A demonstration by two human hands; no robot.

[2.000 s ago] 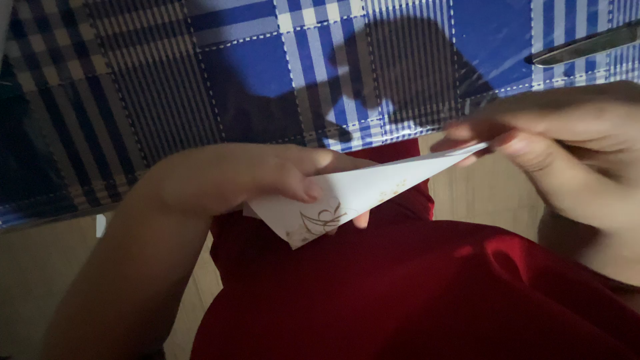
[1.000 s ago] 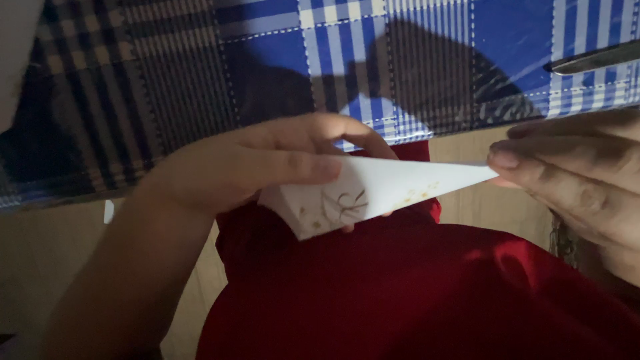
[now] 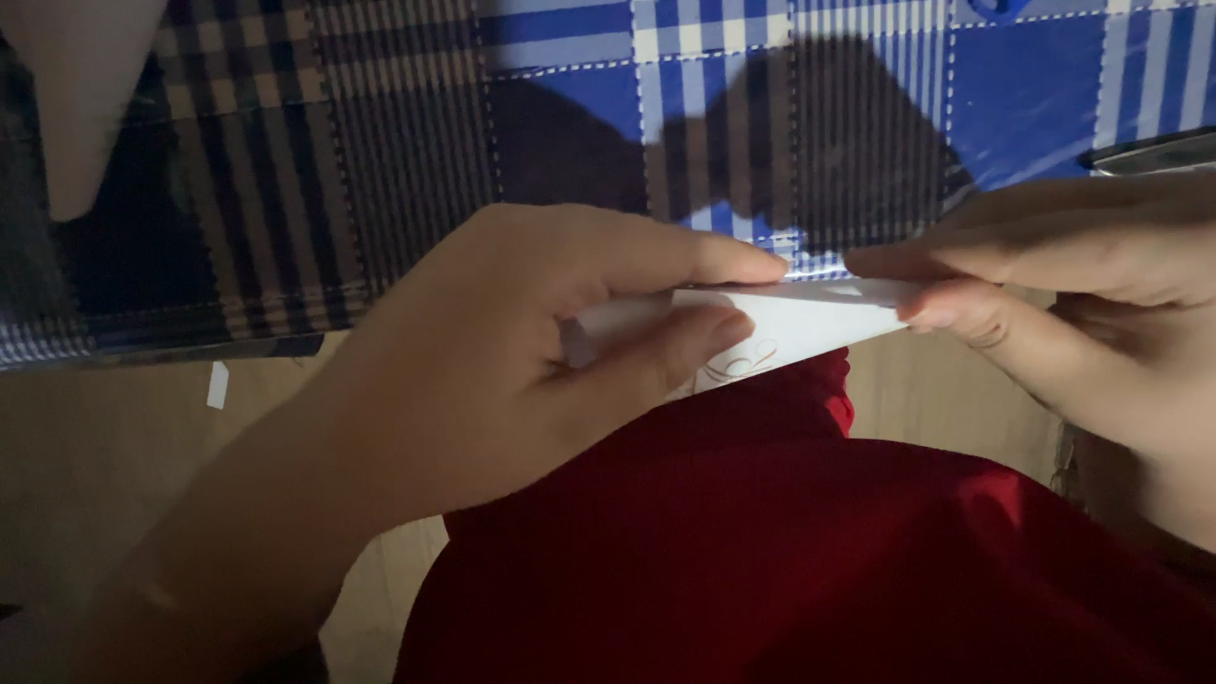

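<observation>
A white paper cone (image 3: 817, 318) with a thin brown and gold pattern lies across the middle of the view, above my lap in red cloth. My left hand (image 3: 532, 323) grips its wide end, thumb on the near face and forefinger along the upper edge. At the narrow right end, my right hand (image 3: 1054, 285) pinches the tip between thumb and fingers. Part of the pattern and most of the wide end are hidden by my left hand. A fold or overlapping edge shows along the top of the paper.
A blue plaid tablecloth (image 3: 560, 142) covers the table beyond my hands. The metal blade of a tool (image 3: 1159, 154) lies at the right, and part of a blue object (image 3: 997, 8) shows at the top edge. A pale pointed shape (image 3: 81, 104) is at upper left; a white scrap (image 3: 218, 385) is below.
My left hand has moved further along the paper toward its tip and now covers more of the pattern. The paper has turned so that its upper edge shows. My right hand stays at the tip.
</observation>
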